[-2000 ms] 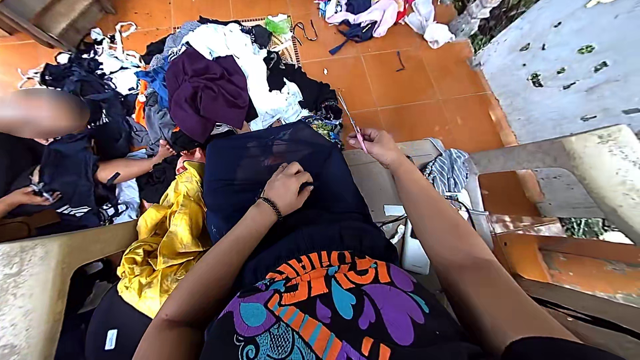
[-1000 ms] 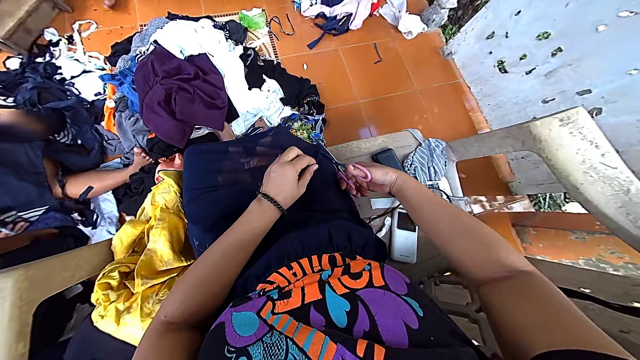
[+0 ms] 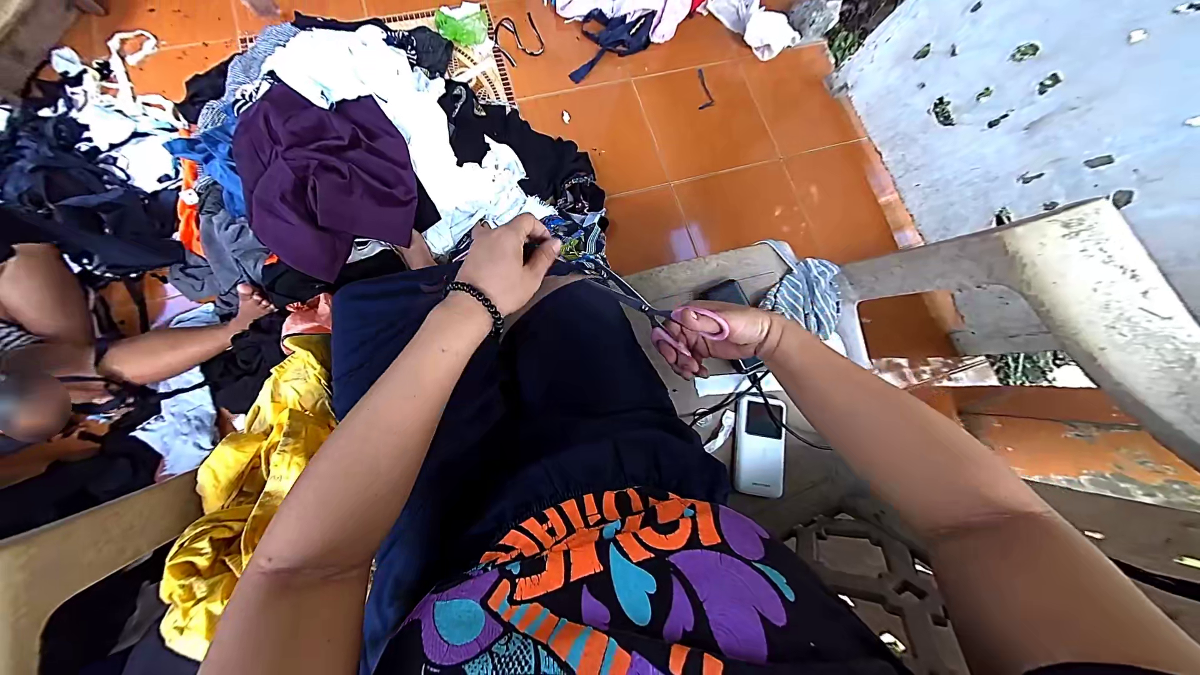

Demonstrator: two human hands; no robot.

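Dark navy cloth (image 3: 394,328) lies across my lap. My left hand (image 3: 511,262), with a black bead bracelet at its wrist, pinches the far edge of this cloth near my knees. My right hand (image 3: 708,336) has its fingers in the pink handles of a pair of scissors (image 3: 630,292). The blades point up and left toward the cloth held at my left hand; their tips are hard to make out. Yellow satin cloth (image 3: 272,469) hangs over the chair at my left.
A pile of clothes with a purple garment (image 3: 323,178) lies on the orange tiled floor (image 3: 731,187). A white power bank (image 3: 759,445) with cables and a dark phone (image 3: 736,305) rest on the chair at my right. Another person's arm (image 3: 169,356) is at the left.
My left hand has moved forward from the middle of the cloth to its far edge. The scissors, upright and away from the cloth at first, now point left toward it.
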